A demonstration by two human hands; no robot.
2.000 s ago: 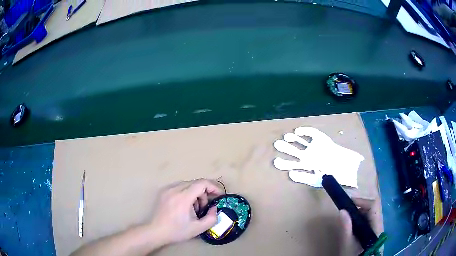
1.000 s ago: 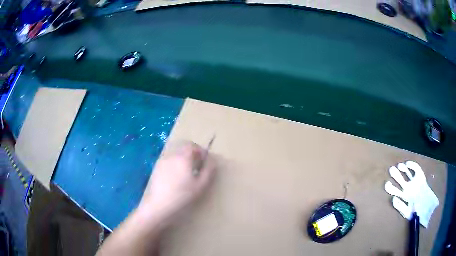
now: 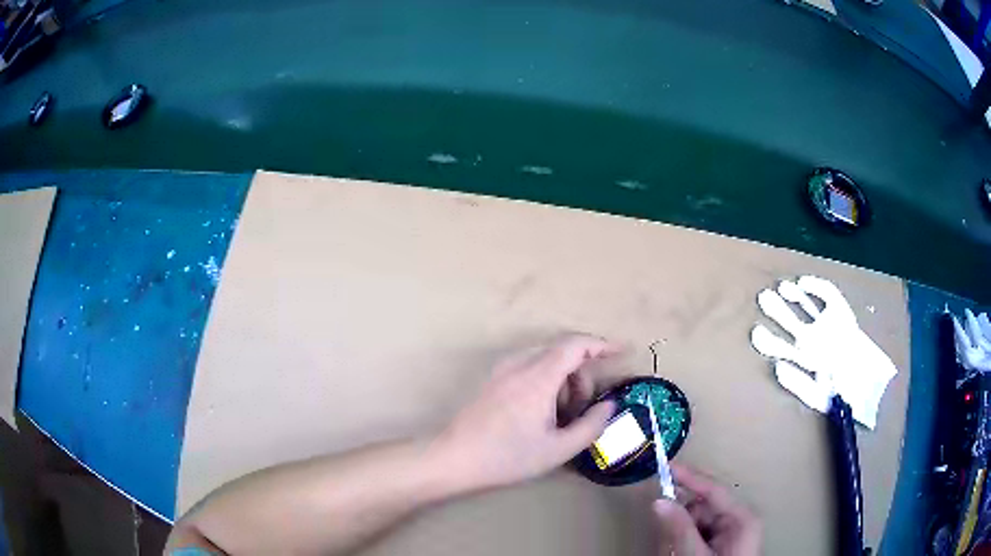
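Observation:
A round black housing [image 3: 634, 469] lies open side up on the cardboard mat [image 3: 359, 326]. It holds a silver-white battery [image 3: 621, 439] with a yellow edge and a green circuit board [image 3: 672, 408]. My left hand [image 3: 532, 407] grips the housing's left rim, thumb near the battery. My right hand [image 3: 712, 521], partly cut off by the bottom edge, holds pale, pointed tweezers [image 3: 662, 462], tip at the board. A thin dark wire [image 3: 655, 356] sticks out past the rim. The black driver [image 3: 844, 472] lies at the right, its tip on the white glove [image 3: 826, 345].
The green conveyor [image 3: 489, 98] runs across behind the mat. It carries a housing at right [image 3: 838, 199], another at left [image 3: 126, 105] and further small ones. A black box with a red light [image 3: 966, 418] stands at the right edge. Another cardboard sheet [image 3: 24, 272] lies at far left.
The tweezers, in my left hand a second ago, are now in my right hand over the board. My left hand has moved right onto the housing. The view has turned back to the right.

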